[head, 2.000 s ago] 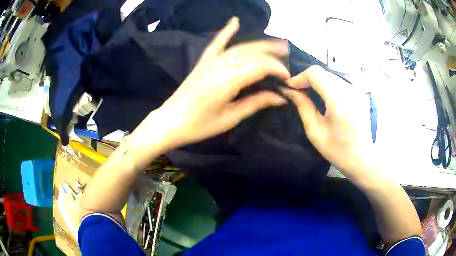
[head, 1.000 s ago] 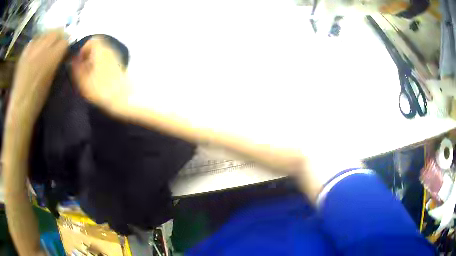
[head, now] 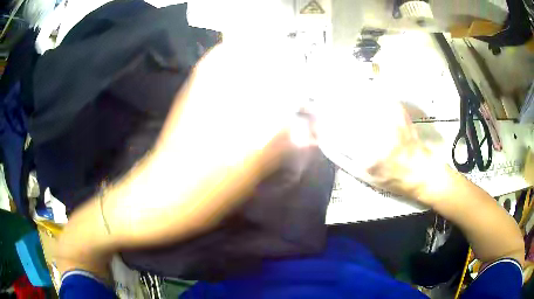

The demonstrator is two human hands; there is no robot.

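The dark garment (head: 99, 111) covers the left of the white table and hangs over its front edge toward the wearer. My left hand (head: 257, 93) reaches across the garment to the area under the sewing machine head, washed out by the lamp; its fingers are lost in glare. My right hand (head: 404, 157) is at the right of the garment's edge, low over the table, also partly overexposed. Whether either hand grips the cloth cannot be told. The sewing machine (head: 345, 17) stands at the top; its needle area is hidden by glare.
Black shears (head: 468, 134) lie at the right, beside a thin pinkish tool (head: 490, 125). Ruler marks (head: 375, 195) run along the table's front edge. Blue cloth (head: 12, 117) lies at far left. A light-blue stool (head: 32, 260) stands at lower left.
The garment has moved back from far left, its near part now spread before the wearer. Both hands have moved right, to the machine. The view has shifted, and the machine parts now show.
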